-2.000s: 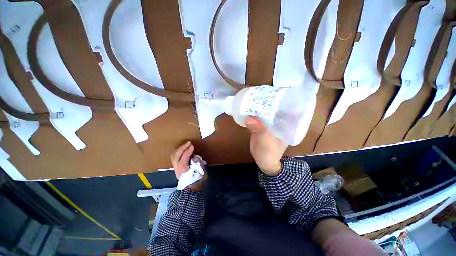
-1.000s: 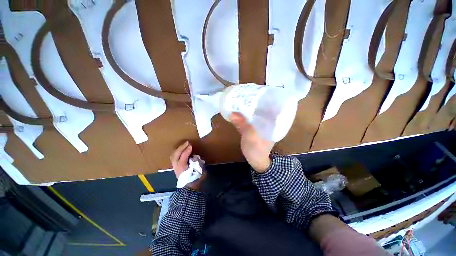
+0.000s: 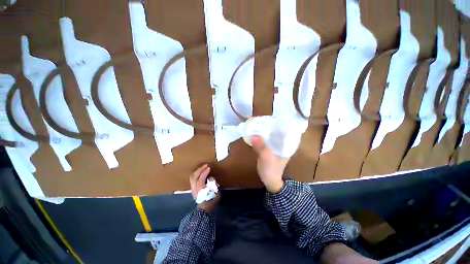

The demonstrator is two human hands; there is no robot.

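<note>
My right hand (image 3: pixel 268 164) grips a translucent white glue bottle (image 3: pixel 275 135), tilted so its nozzle points left. The nozzle tip is over the lower part of a white stepped piece (image 3: pixel 222 95), near the strap end; I cannot tell if it touches. My left hand (image 3: pixel 202 186) holds a crumpled white tissue (image 3: pixel 207 191) at the table's near edge, fingertips on a brown panel (image 3: pixel 180 172). Brown arched handles (image 3: pixel 165 87) lie across the row of white pieces. The bottle hides part of the neighbouring white piece.
Overlapped brown panels with white pieces run left and right along the white-edged table (image 3: pixel 355 179). Below the near edge are a dark floor with yellow lines (image 3: pixel 141 214), a pale metal frame (image 3: pixel 154 237), a cardboard box (image 3: pixel 375 227) and a clear plastic item (image 3: pixel 351 228).
The view has shifted, so more of the row's far side shows and the pieces look smaller. My right hand and bottle moved left between the earlier frames. Both hands keep their holds.
</note>
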